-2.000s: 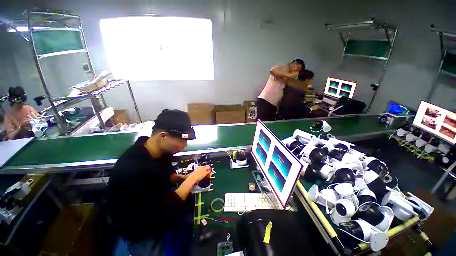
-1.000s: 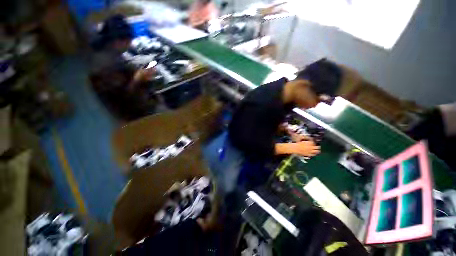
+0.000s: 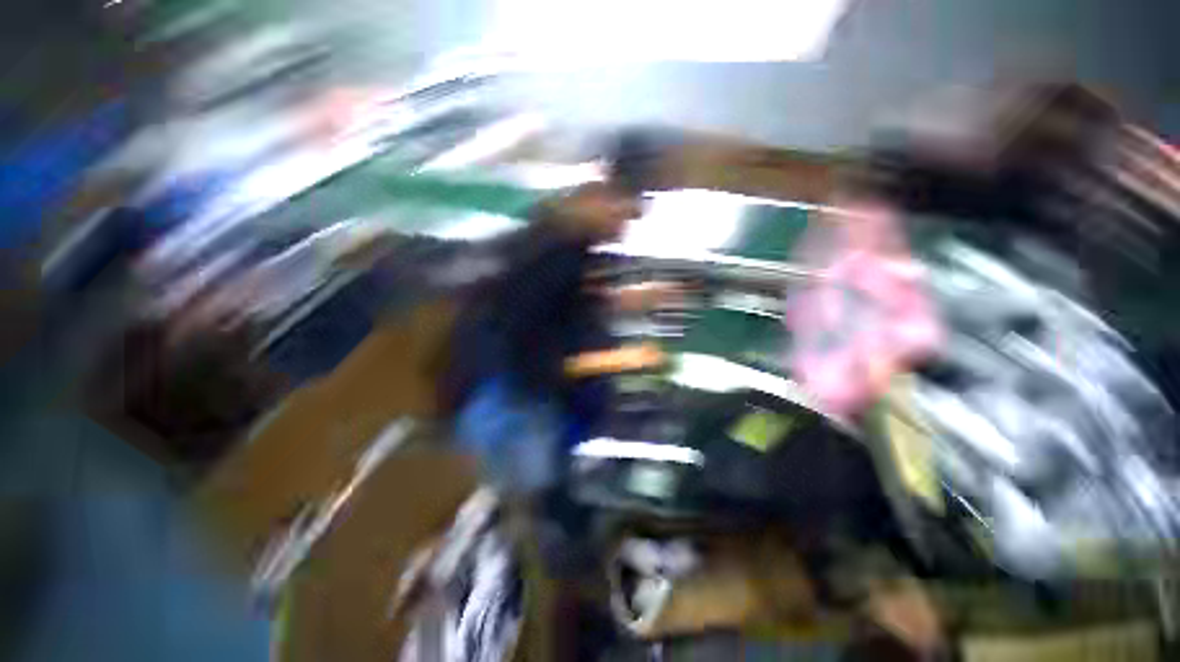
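Observation:
The whole view is heavily smeared. A white-and-black piece, perhaps a security camera [image 3: 647, 576], shows at the bottom centre. Tan smears lie to its right, and a skin-toned patch is near the bottom edge further right. They may be my hands, but I cannot make out fingers or tell left from right. Whether anything is held is hidden by blur. The black housing [image 3: 809, 472] with its yellow-green mark is above them. A white strip [image 3: 637, 451] lies to its left.
A co-worker in black [image 3: 537, 304] is at the bench ahead, an arm over it. The monitor [image 3: 864, 317] is a pink smear. White cameras [image 3: 1035, 427] are piled at right. Brown boxes [image 3: 356, 401] with white-black parts are at left, and the green conveyor [image 3: 764, 233] runs behind.
The view has swung and blurred strongly. The co-worker, monitor and white strip now appear further left than one second ago. A white-and-black piece and tan smears now show at bottom centre.

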